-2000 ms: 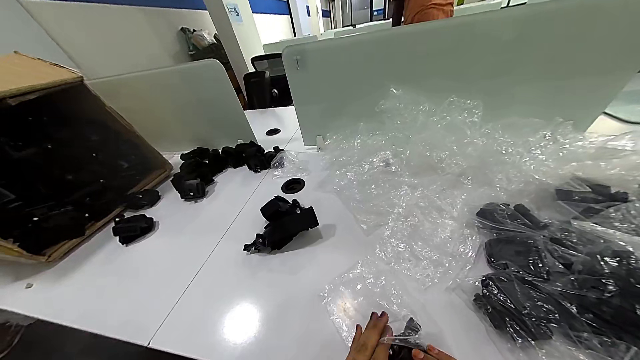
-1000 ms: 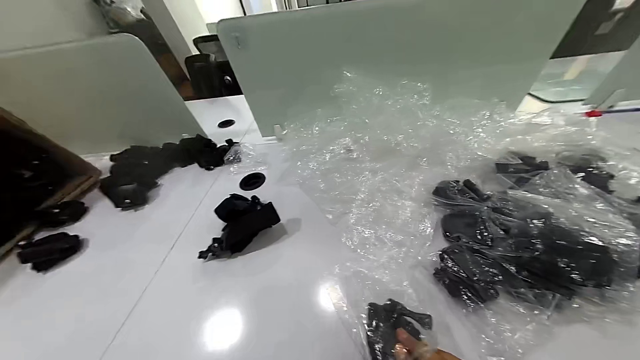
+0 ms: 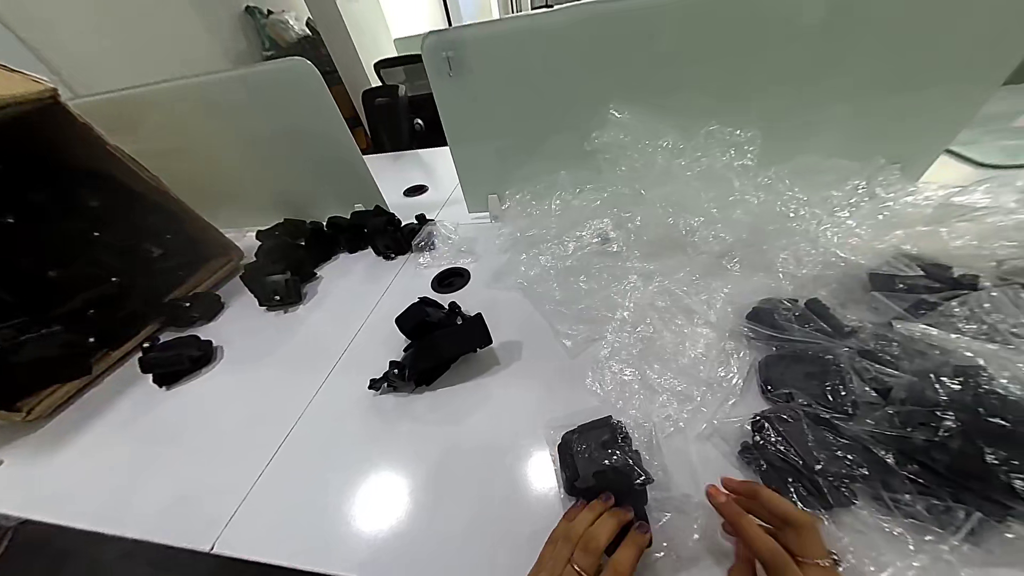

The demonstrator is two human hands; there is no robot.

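At the lower middle, my left hand (image 3: 596, 540) rests its fingers on a black strapped item (image 3: 604, 460) inside a clear plastic bag, lying on the white table. My right hand (image 3: 772, 524) is just to the right, fingers apart and holding nothing, over crumpled clear plastic. Right of it spreads a heap of similar black items in clear bags (image 3: 808, 380). An unbagged black strapped item (image 3: 444, 344) sits at the table's middle, left of a big mound of clear plastic bags (image 3: 640, 264).
An open cardboard box (image 3: 172, 300) holding black items leans at the left. Beside it are a single black item (image 3: 178, 358) and a row of black items (image 3: 288, 256) near a frosted divider (image 3: 248, 136). A second divider (image 3: 680, 88) stands behind the plastic. Round black cable grommets (image 3: 450, 279) are set in the table.
One second ago a hand was on a black item at the lower middle; now both hands show there, the left on a bagged black item, the right apart from it.
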